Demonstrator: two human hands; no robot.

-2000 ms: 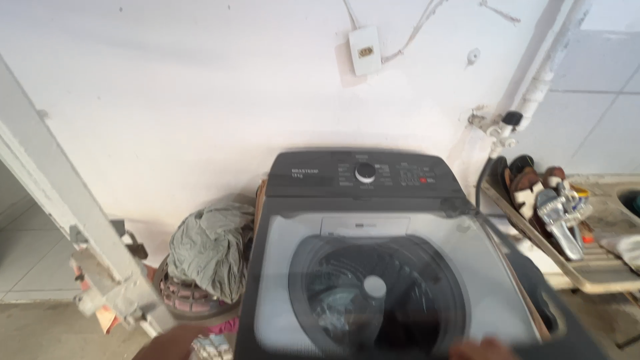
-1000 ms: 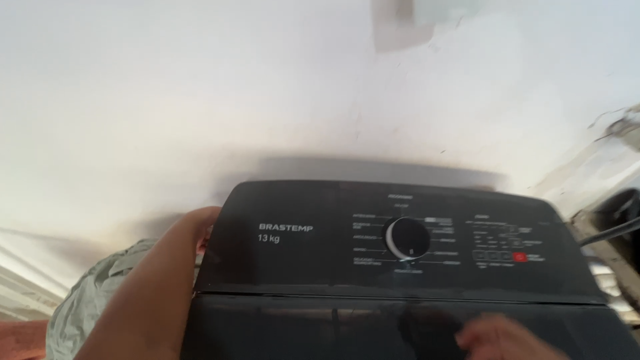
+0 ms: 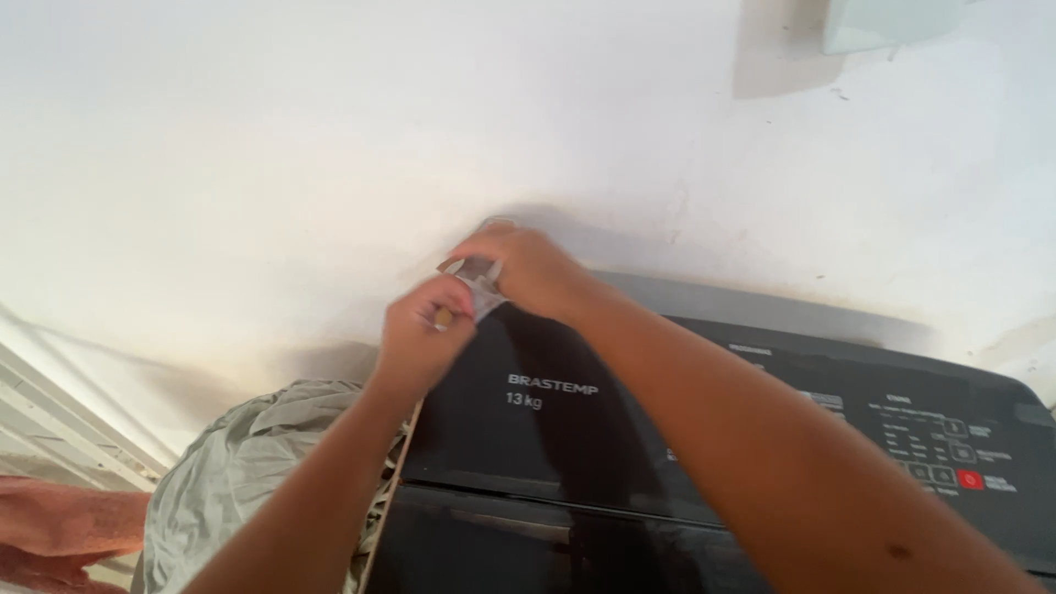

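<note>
Over the back left corner of a dark Brastemp washing machine [image 3: 528, 445], both hands hold one small item of clear plastic, perhaps a bag [image 3: 488, 289]. My left hand [image 3: 429, 326] pinches its lower side, and a small tan piece shows between the fingers. My right hand [image 3: 524, 264] grips the upper side, close above the left one. Something brownish shows through the plastic; blur hides what it is. The right forearm crosses the control panel [image 3: 924, 445] and covers its dial.
Grey-green cloth [image 3: 247, 470] lies heaped at the machine's left side. The white wall [image 3: 330, 165] stands right behind the machine. White metal bars [image 3: 74, 412] are at the left, near a reddish-brown thing [image 3: 74, 520] that I cannot identify.
My right hand has moved from over the lid to the back left corner, beside my left hand. The plastic now shows between them. The left hand was at the panel's left edge.
</note>
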